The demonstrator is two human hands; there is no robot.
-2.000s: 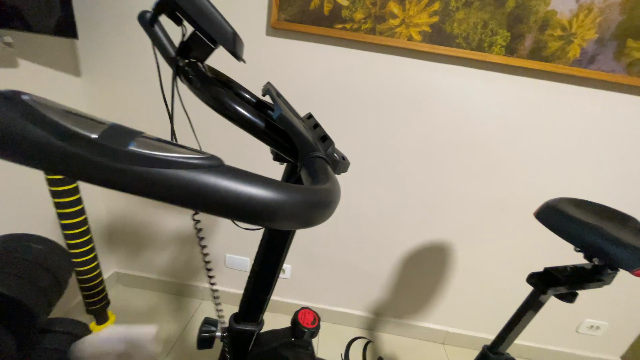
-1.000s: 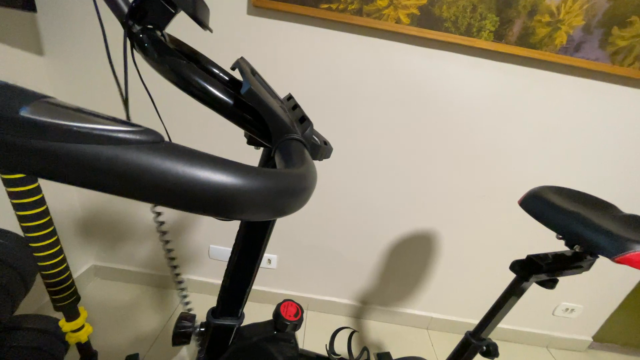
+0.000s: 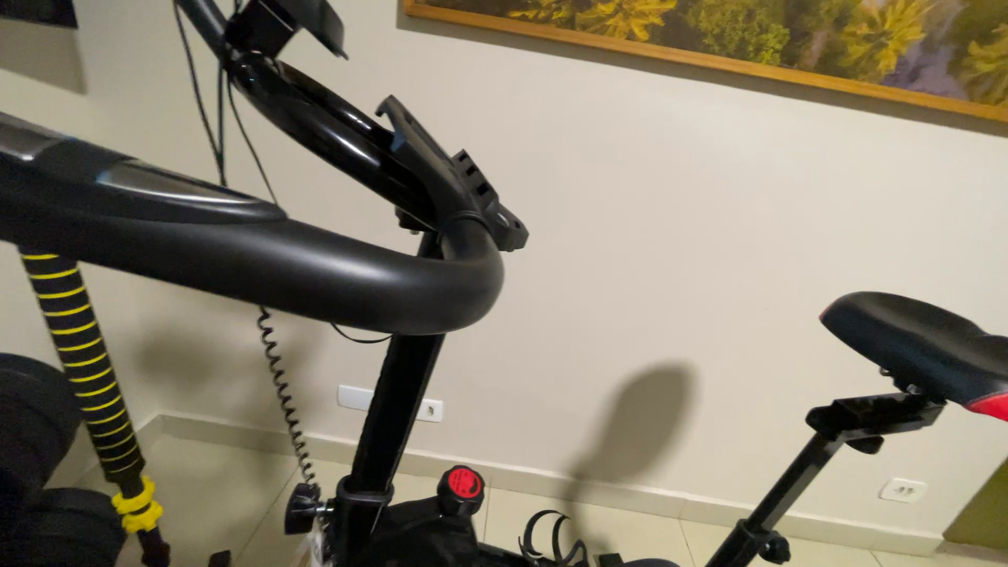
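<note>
Neither my left hand nor my right hand is in view. A black exercise bike fills the middle, its curved handlebar (image 3: 354, 276) crossing from the left edge. The handlebar post (image 3: 398, 402) runs down to the frame, where a red-topped knob (image 3: 461, 484) stands. At the right is the black and red saddle (image 3: 921, 339) on its angled post. A dark coiled cord (image 3: 279, 386) hangs below the handlebar.
At the left, a black bar with yellow stripes and a yellow collar (image 3: 138, 504) leans beside black weight plates (image 3: 35, 417). Behind the bike are a pale wall with a framed picture (image 3: 709, 47) and a wall socket (image 3: 903, 490).
A pale blurred thing at the lower left two seconds ago is no longer in view. The view has shifted slightly; the bike stands as before.
</note>
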